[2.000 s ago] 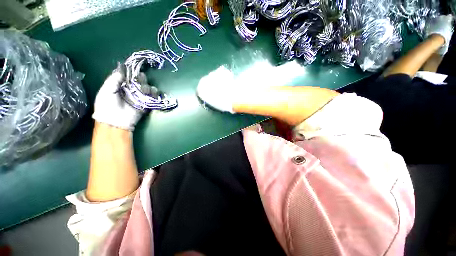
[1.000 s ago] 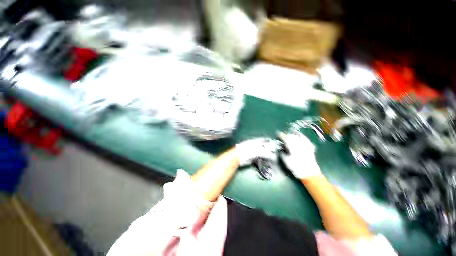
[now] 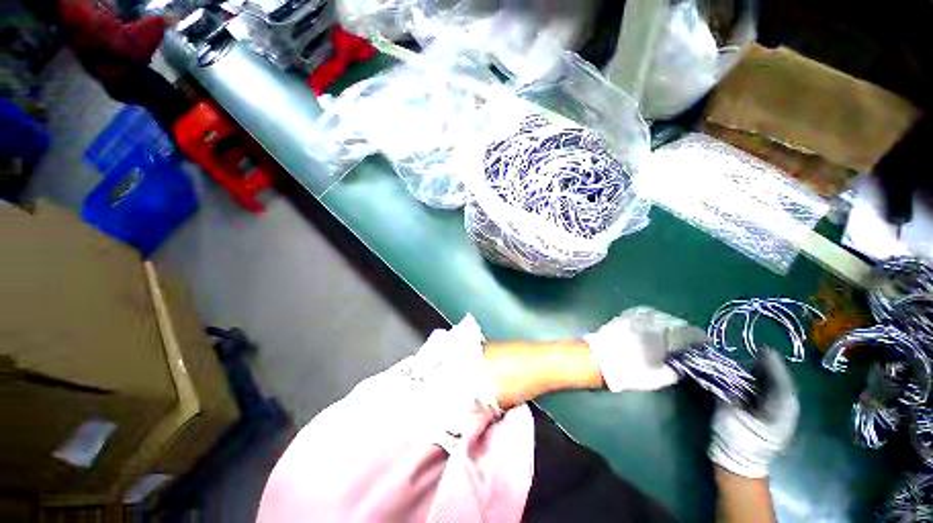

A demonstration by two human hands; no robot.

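Observation:
A bunch of dark-and-white wire leads (image 3: 716, 374) is held between my two gloved hands, low over the green mat. My left hand (image 3: 645, 349), in a whitish knitted glove, grips the bunch's left end. My right hand (image 3: 759, 417), in a similar glove with dark-looking fingers, is closed around its right end. The fingertips are partly hidden by the wires and shadow. A few loose curved leads (image 3: 755, 319) lie on the mat just beyond my hands.
An open clear bag of tangled leads (image 3: 558, 189) stands beyond my left hand. Wire bundles (image 3: 900, 352) and an orange-brown tangle (image 3: 837, 319) are at right. Bubble wrap (image 3: 731, 194) and a cardboard box (image 3: 808, 107) lie behind. Red stool, blue crates and cartons are at left; a person is far left.
The view has swung left, bringing the open bag and floor into sight. My right hand was empty two seconds ago and now holds the bunch together with my left hand.

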